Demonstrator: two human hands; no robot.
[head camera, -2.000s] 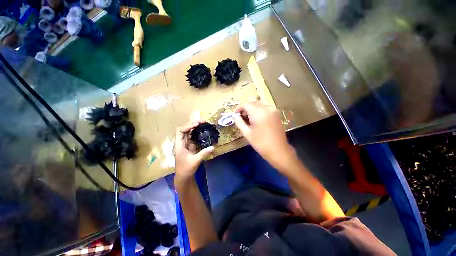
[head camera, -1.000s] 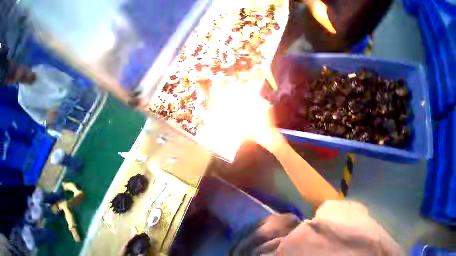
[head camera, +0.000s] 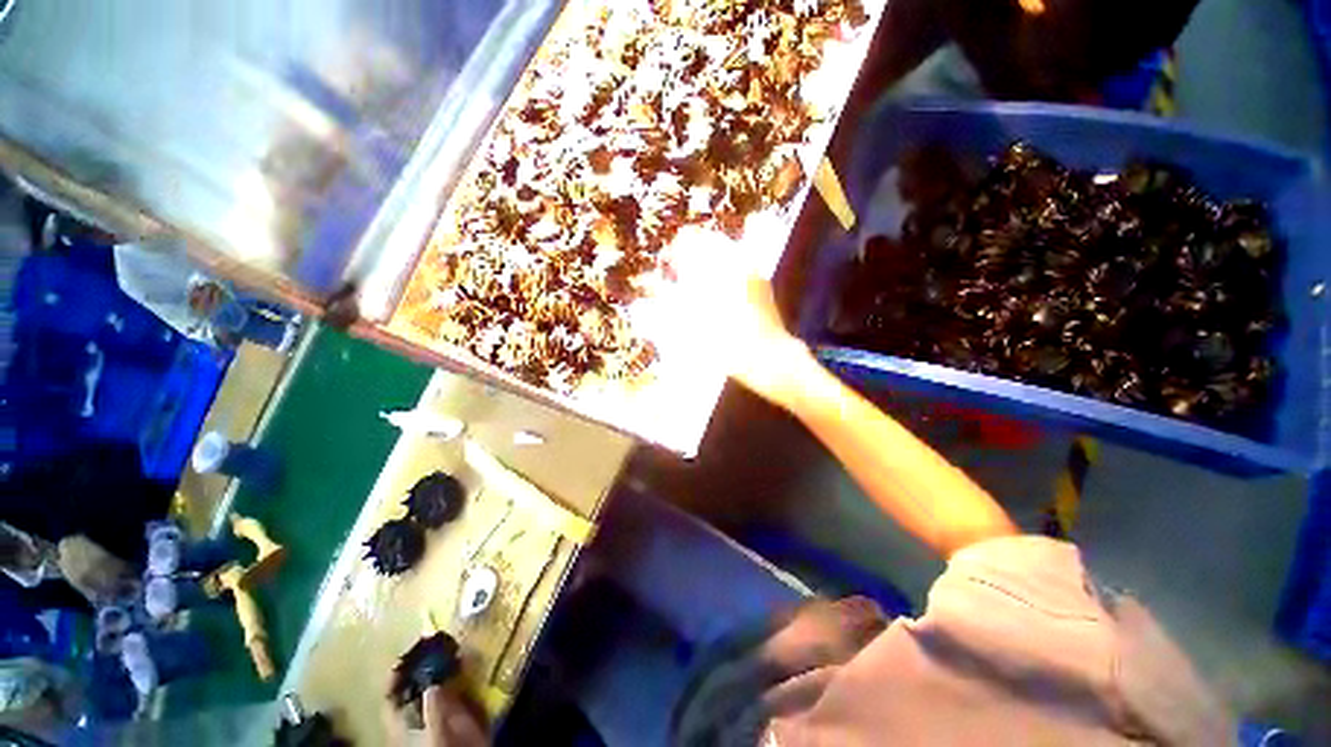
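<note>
My right hand (head camera: 715, 314) is over the lower right part of a brightly lit, pale tray (head camera: 674, 426) heaped with small clawed parts (head camera: 584, 190). The hand is washed out by glare, so its fingers and any held part cannot be made out. My left hand (head camera: 450, 718) is at the bottom edge, partly cut off, with its fingers on a black spiky hair piece (head camera: 426, 667). Two more black spiky pieces (head camera: 437, 499) (head camera: 394, 546) sit on the bench. A small white oval dish (head camera: 477, 590) lies on the stained mat (head camera: 514, 562).
A blue crate (head camera: 1051, 394) of dark-brown parts stands at the right. A white bottle (head camera: 423, 423) and a white cone (head camera: 527, 438) lie near the tray's lower edge. Tan limbs (head camera: 251, 620) are on the green belt (head camera: 329, 467). A clear screen (head camera: 278, 132) is at upper left.
The view has swung from the bench toward the tray and crate. My right hand has left the white dish and is at the tray. My left hand stays at its black spiky piece.
</note>
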